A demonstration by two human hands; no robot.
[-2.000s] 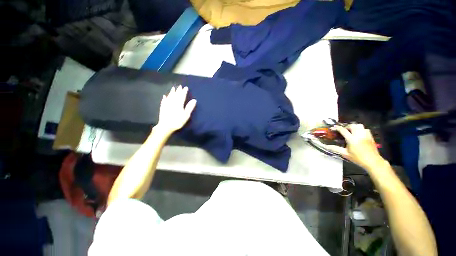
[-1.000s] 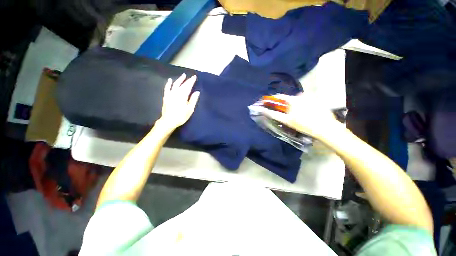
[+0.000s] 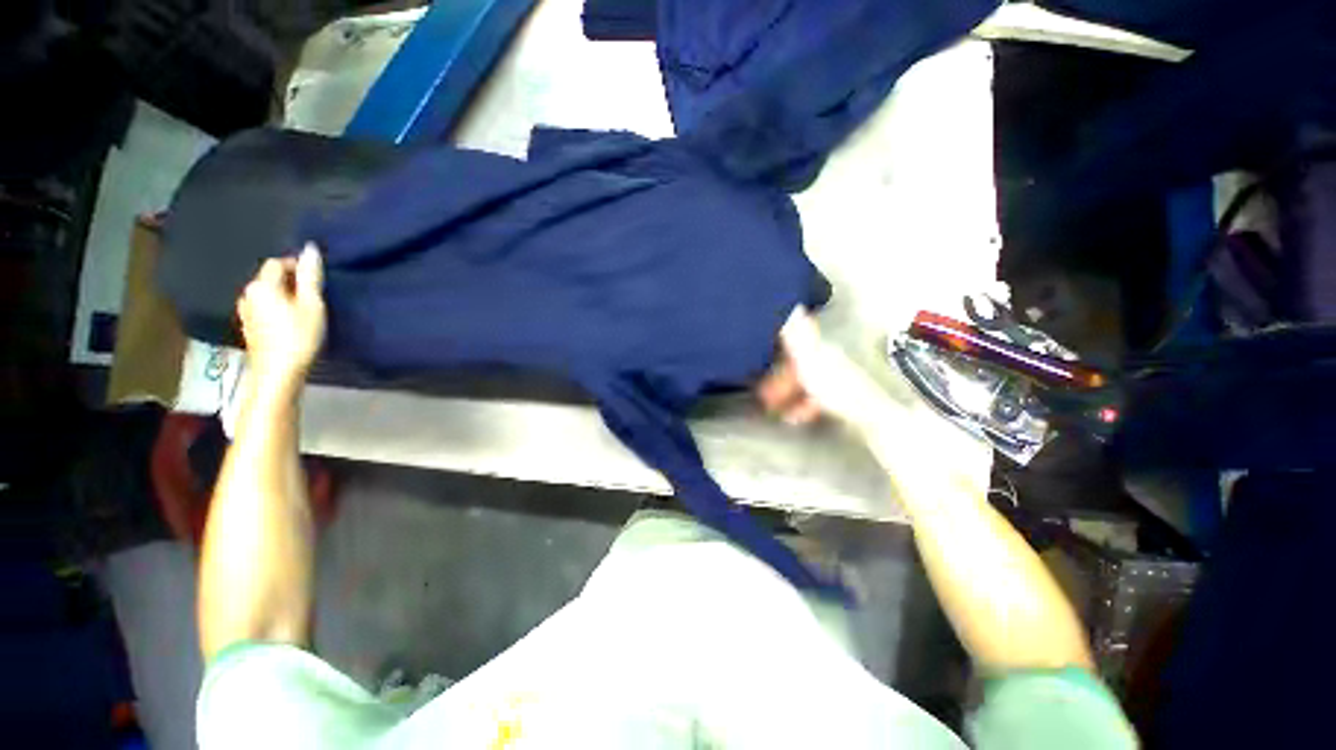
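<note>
A navy garment [image 3: 542,264] is drawn over the dark padded pressing form [image 3: 220,235], whose rounded left end shows bare. My left hand [image 3: 283,311] grips the garment's left edge on the form. My right hand [image 3: 799,374] is at the garment's right end, slightly blurred; whether its fingers hold cloth is unclear. A narrow strip of the garment hangs over the table's front edge. The steam iron [image 3: 982,381], with its red-orange handle, stands untouched at the table's right end, right of my right hand.
The pale table [image 3: 894,191] lies under the form. A blue bar [image 3: 440,66] runs behind the form. More navy cloth [image 3: 806,73] lies at the far side. A brown box [image 3: 139,330] is at the left, with something red [image 3: 183,469] below.
My right hand has let go of the iron, which now stands at the right. My left hand has moved left with the garment's edge, and the cloth covers more of the form.
</note>
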